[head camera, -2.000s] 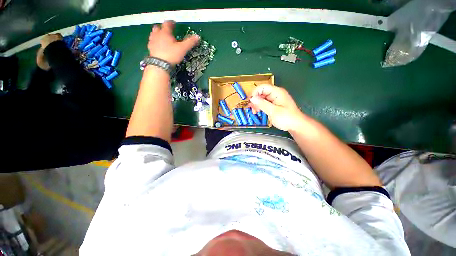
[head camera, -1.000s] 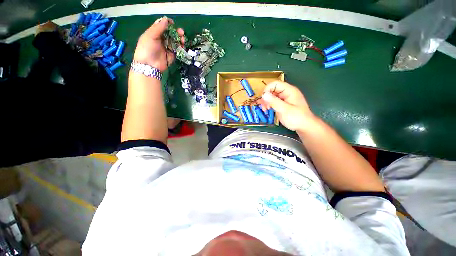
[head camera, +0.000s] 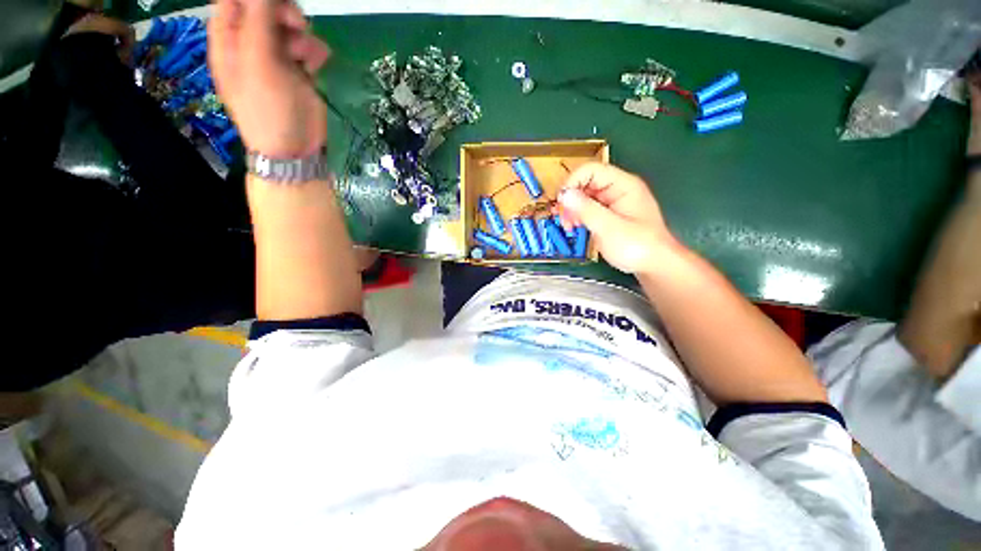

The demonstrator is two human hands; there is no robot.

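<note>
My left hand, with a metal watch, is raised at the upper left, cut by the top edge and blurred. Its fingers are closed on a mostly hidden circuit board; thin dark wires trail from it. My right hand is over the right side of the tan parts box, thumb and finger pinching thin battery leads. Loose blue battery cells with thin leads lie in the box. A tangled heap of circuit boards lies left of the box, with round end parts below it.
Joined units with blue cells lie right of the box on the green bench. Another pile of blue cells is at the far left beside a person's dark sleeve. A clear plastic bag and another person's arm are at the right.
My left hand has gone from above the board heap, taken hold of a board, and moved up and left. My right hand has stayed over the box. An arm has appeared at the right edge.
</note>
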